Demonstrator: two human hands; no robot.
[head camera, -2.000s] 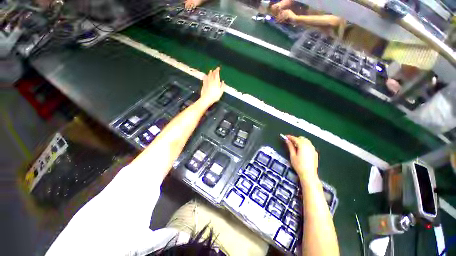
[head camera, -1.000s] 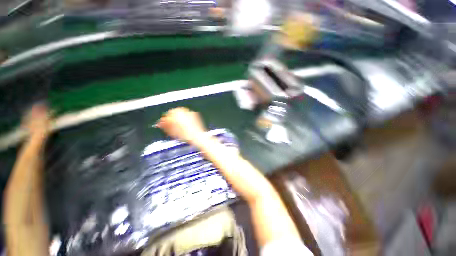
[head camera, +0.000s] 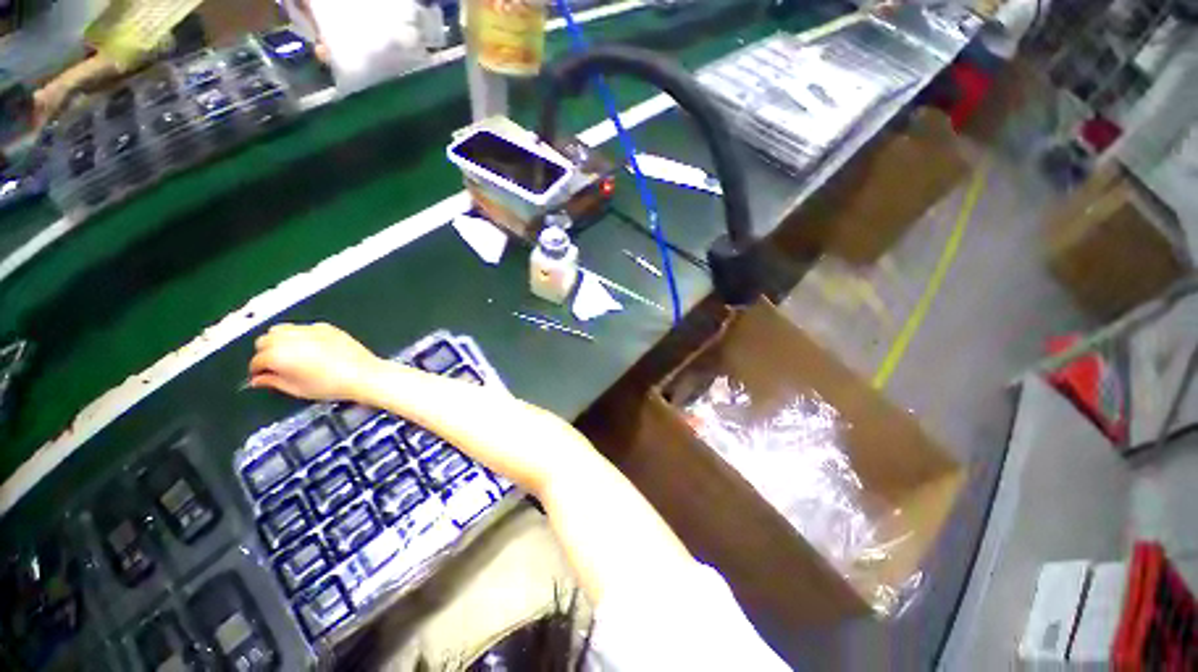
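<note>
The clear lens tray (head camera: 394, 549) with a grid of small dark-framed pockets lies in front of me. My right hand (head camera: 305, 364) is above the bench just past its far left corner, fingers curled. A small pale tip shows at the fingertips; I cannot tell what it is. The phone tray (head camera: 197, 558) lies left of the lens tray, with black phones (head camera: 179, 494) in its pockets. My left hand is out of the picture.
A whitish bottle (head camera: 553, 265), white scraps (head camera: 595, 297), tweezers (head camera: 553, 324) and a boxy device (head camera: 512, 169) stand right of the trays. A black curved arm (head camera: 727, 145) rises behind. An open carton (head camera: 907, 446) holds clear plastic. The green conveyor (head camera: 171, 284) runs beyond.
The view has swung to the right, bringing the carton fully in. My left hand has left the picture. My right hand stays near the lens tray's far side.
</note>
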